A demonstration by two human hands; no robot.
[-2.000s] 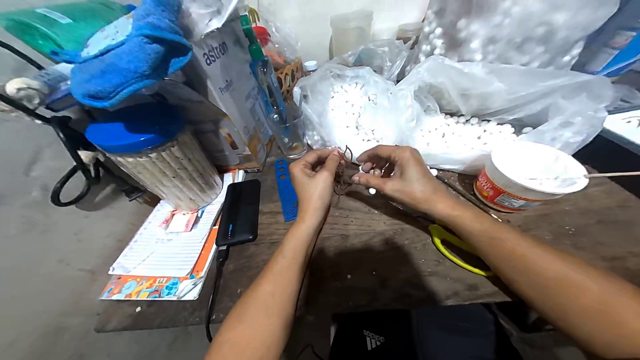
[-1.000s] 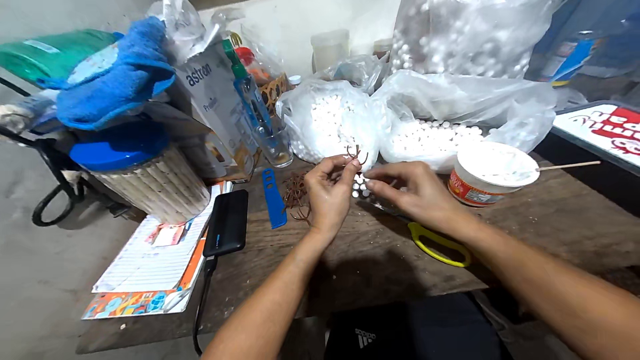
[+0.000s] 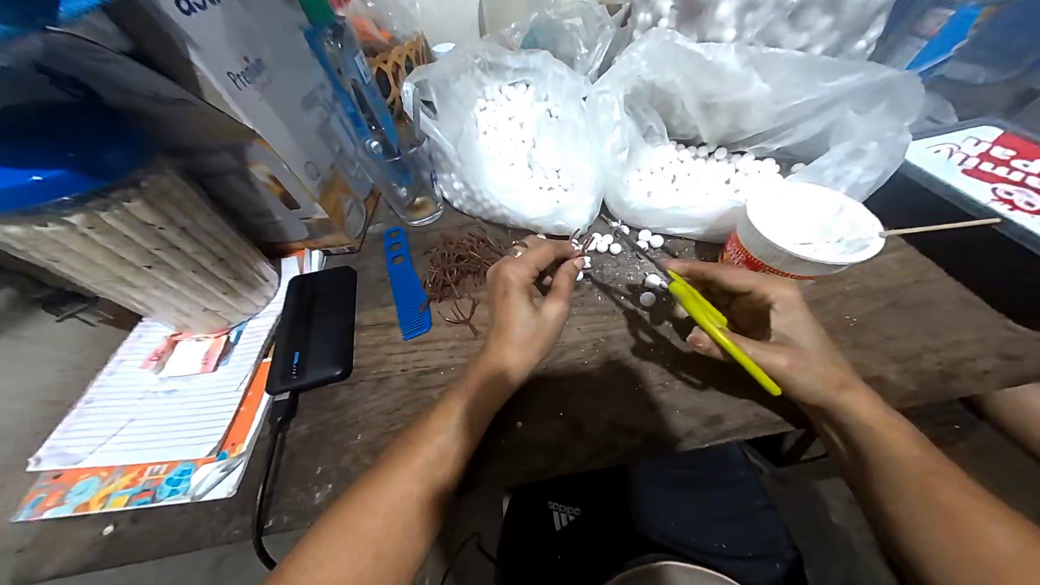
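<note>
My left hand (image 3: 532,301) pinches a small brown twig-like piece, with white balls beside its fingertips; how they join is hard to see. Yellow-handled scissors (image 3: 719,329) are in my right hand (image 3: 768,325), their blades pointing up and left toward the left fingertips. Loose white foam-like balls (image 3: 605,242) lie on the wooden table behind and between the hands. To the left of my left hand is a pile of brown branching pieces (image 3: 459,264), beside a blue plastic comb (image 3: 406,284). Two clear plastic bags (image 3: 520,138) of white balls stand behind.
A paper cup of white paste (image 3: 812,223) with a wooden stick stands at the right. On the left are a black power bank (image 3: 313,329) with a cable, lined paper (image 3: 162,406) and a blue-lidded jar (image 3: 138,244). A glass (image 3: 410,183) stands near the bags.
My right hand has taken hold of the yellow scissors, which lay on the table in the earlier frames. My left hand has stayed pinched on a small brown piece. The view has moved closer.
</note>
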